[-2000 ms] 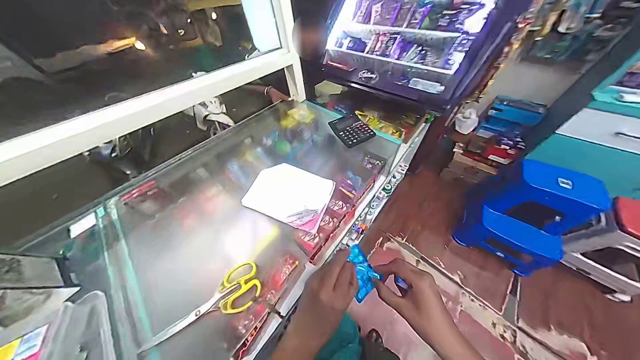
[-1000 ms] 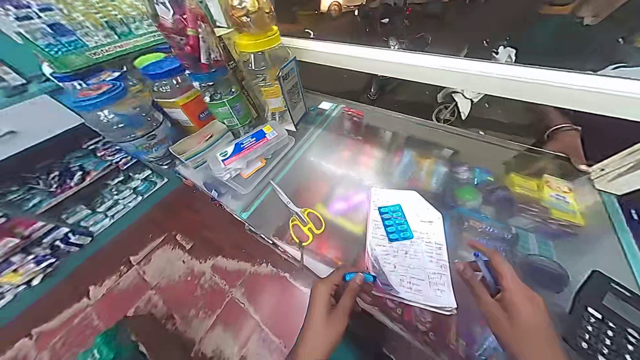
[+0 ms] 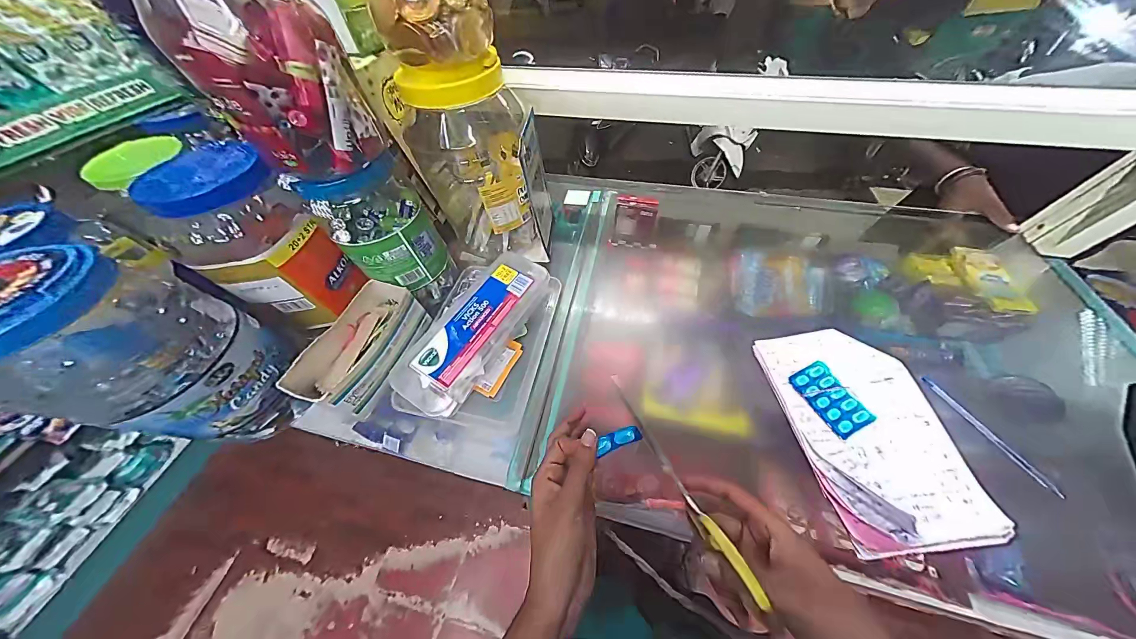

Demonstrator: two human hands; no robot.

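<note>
Near the front edge of the glass counter, my left hand (image 3: 568, 497) pinches a small blue blister strip (image 3: 619, 440) between thumb and fingers. My right hand (image 3: 763, 550) holds yellow-handled scissors (image 3: 729, 559), their blades pointing up and left, just right of the strip. A larger blue blister pack (image 3: 832, 399) lies on a notepad (image 3: 923, 444) with handwriting, to the right of my hands. A blue pen (image 3: 992, 437) rests on the glass beside the pad.
Plastic jars with blue lids (image 3: 200, 177) and a yellow-lidded jar (image 3: 470, 151) stand at left. A clear plastic box (image 3: 519, 355) and an open carton (image 3: 342, 346) lie before them. Another person's hand (image 3: 974, 191) touches the counter's far right, below the white window frame (image 3: 754, 102).
The scissors, on the glass a second ago, are now in my right hand. The pen that was in my right hand now lies right of the notepad.
</note>
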